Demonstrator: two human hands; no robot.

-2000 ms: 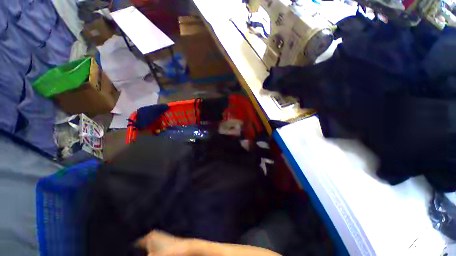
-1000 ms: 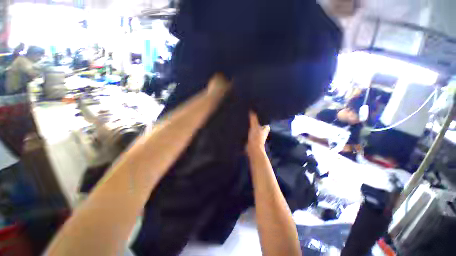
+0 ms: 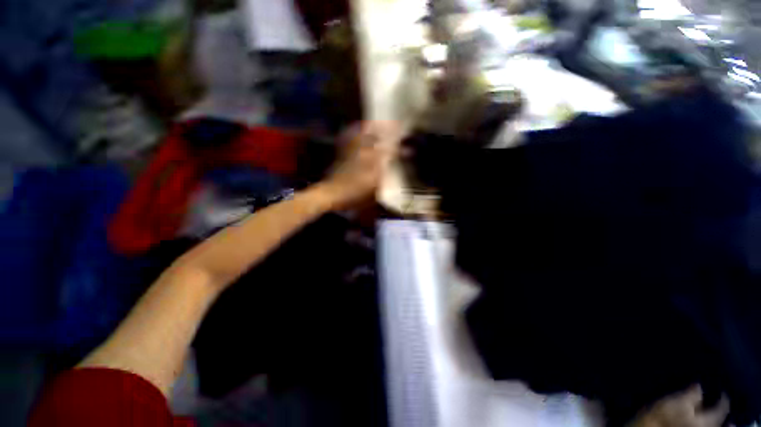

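Observation:
The frame is strongly blurred. A large heap of black garments (image 3: 601,242) lies on the white table (image 3: 417,334), covering its right side. My left arm, in a red sleeve, reaches up from the lower left. My left hand (image 3: 363,163) is at the table's left edge, left of the heap; its fingers are too blurred to tell if they hold anything. A skin-coloured patch at the bottom edge, by the heap, looks like my right hand (image 3: 684,410); it is mostly cut off and its grip is unclear. More dark cloth (image 3: 292,308) hangs or lies below my left forearm.
A red crate (image 3: 158,196) stands left of the table, partly behind my forearm. A blue basket (image 3: 62,250) is at the far left. A green item (image 3: 121,40) is at the upper left. A blurred beige shape, perhaps the older machine (image 3: 459,92), stands beyond my left hand.
The view has swung back down from the room to the table and floor. The black garments held up in front of me now lie on the table. My left hand has moved to the table's edge.

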